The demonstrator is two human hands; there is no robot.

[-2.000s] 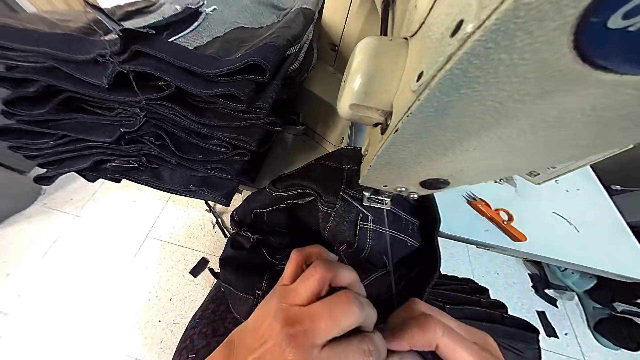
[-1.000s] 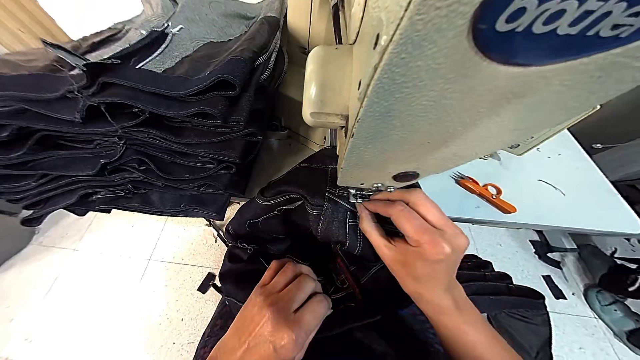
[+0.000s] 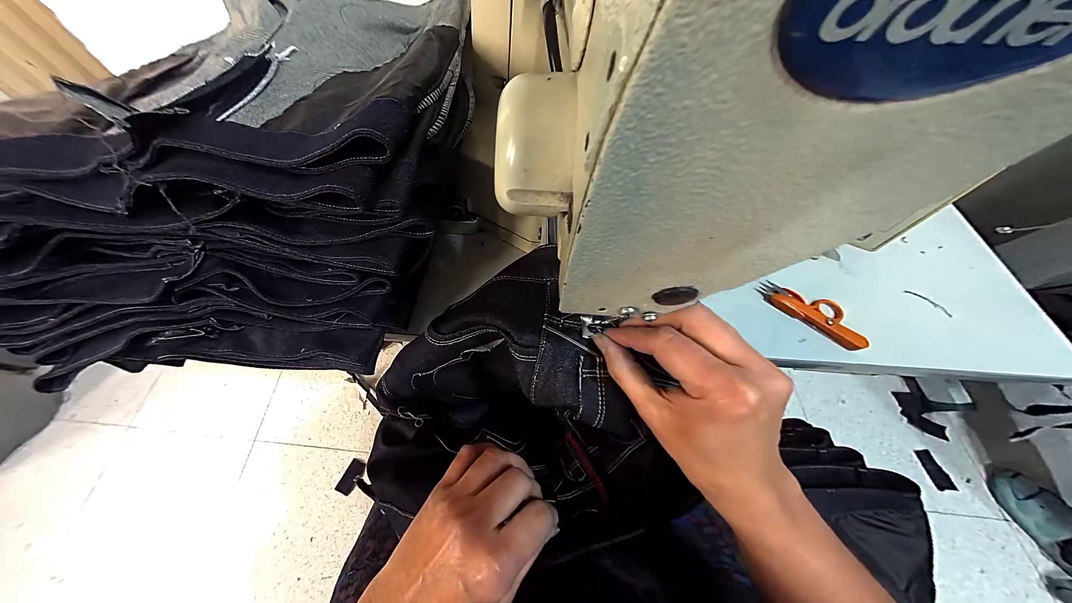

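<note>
A dark denim garment (image 3: 469,377) with pale stitching lies under the head of a Brother sewing machine (image 3: 712,167). Beside the presser foot (image 3: 590,325), my right hand (image 3: 703,385) has its thumb and forefinger pinched together; what lies between the fingertips is too small to tell. Lower down, my left hand (image 3: 481,519) is curled over the dark cloth and grips a fold of it. A thin metallic strip shows on the denim just left of the right fingertips.
A tall stack of dark denim pieces (image 3: 276,234) stands left of the machine. Orange thread snips (image 3: 816,318) lie on the pale tabletop (image 3: 963,276) at the right. Cloth scraps (image 3: 934,469) are on the tiled floor.
My right hand has risen from low on the garment, near the left hand, to the presser foot. My left hand has moved lower on the cloth, apart from the right.
</note>
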